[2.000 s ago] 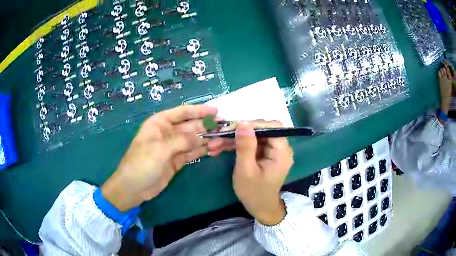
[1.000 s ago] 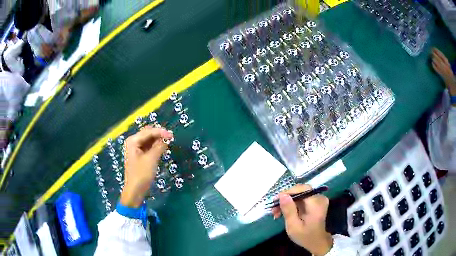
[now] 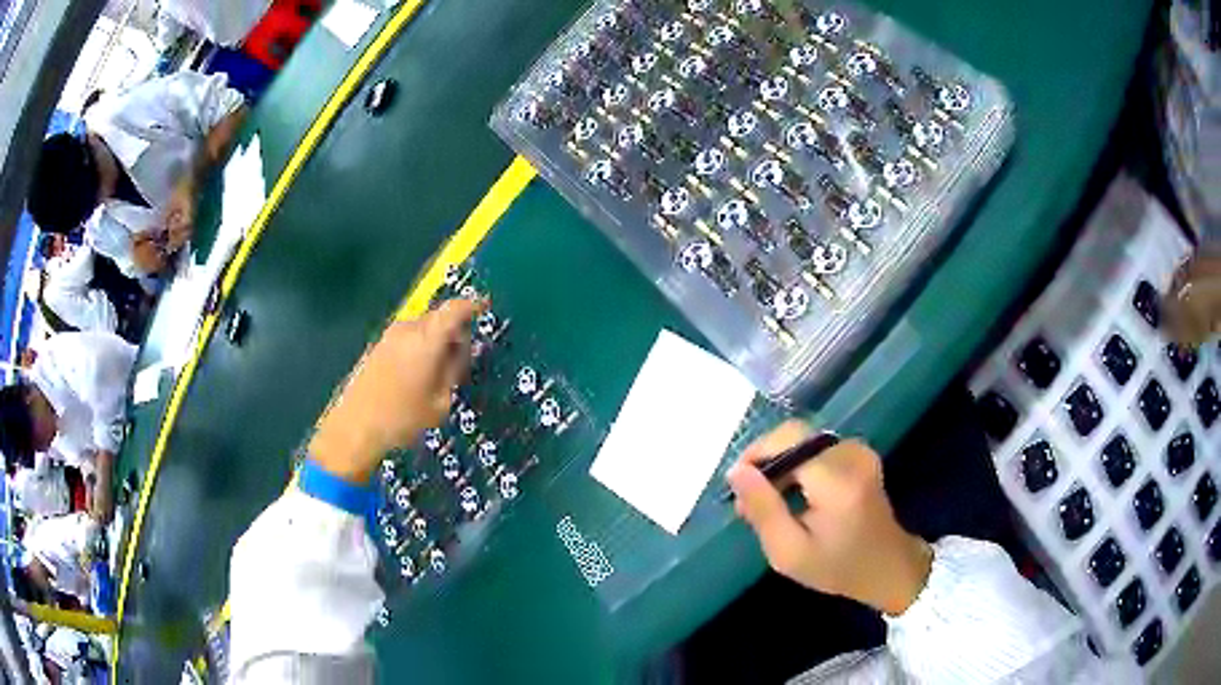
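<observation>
My left hand [image 3: 402, 381] is over the upper part of the thin clear blister tray [image 3: 569, 402], its fingertips together by a silver flex circuit assembly [image 3: 485, 323]. Whether the fingers pinch a part cannot be told. My right hand [image 3: 830, 515] holds the black tweezers [image 3: 795, 456], tip pointing down-left at the lower right edge of the white card [image 3: 672, 431]. The card lies on the clear sticker sheet [image 3: 584, 550], whose rows of tiny marks show at its lower left. Any piece at the tweezer tip is too small to see.
Stacked clear blister trays [image 3: 763, 147] with rows of assemblies lie beyond the card. A white tray of black parts [image 3: 1110, 442] is at the right, with another person's hand [image 3: 1192, 303] at its edge. Workers in white smocks [image 3: 147, 134] sit across the yellow-taped bench.
Since two seconds ago my hands have moved apart, the left to the thin tray and the right beside the card. The view has shifted, showing more workers at the left.
</observation>
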